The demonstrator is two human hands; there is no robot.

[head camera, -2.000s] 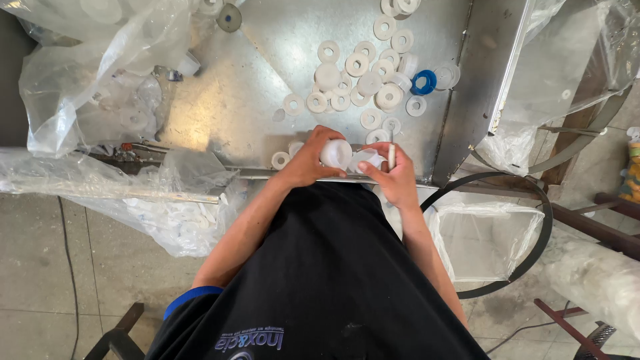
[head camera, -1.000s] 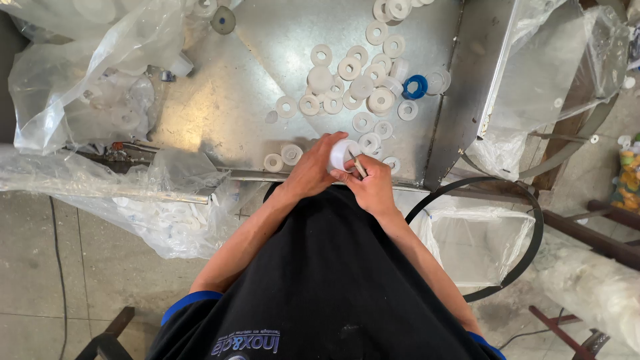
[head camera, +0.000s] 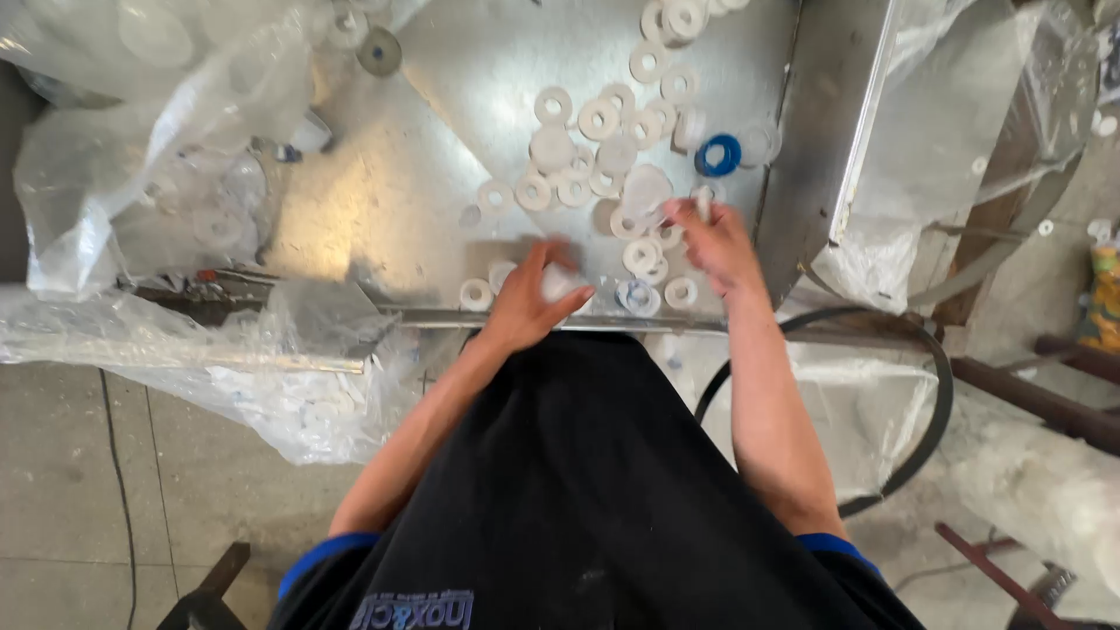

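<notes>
My left hand (head camera: 535, 297), somewhat blurred, is at the near edge of the metal tray (head camera: 455, 201), its thumb and fingers around a white plastic piece (head camera: 562, 284). Farther right, my right hand (head camera: 719, 245) reaches over the scattered parts. It has a small white stick-like piece (head camera: 704, 201) between its fingers, and its fingertips are beside a translucent white disc (head camera: 647, 191); whether they grip the disc I cannot tell. White plastic rings (head camera: 598, 119) lie loose and overlapping around both hands. A blue plastic ring (head camera: 719, 155) lies just beyond my right hand.
Clear plastic bags (head camera: 157, 166) with white pieces lie on the left. A grey round disc (head camera: 380, 52) sits at the upper left. The tray's raised metal side wall (head camera: 822, 131) stands on the right. Below it hang a black hoop (head camera: 941, 394) and another clear bag (head camera: 840, 411).
My hands, together around a white piece a second ago, are now apart. The right hand has moved away to the right and forward over the rings; the left stays near the front edge.
</notes>
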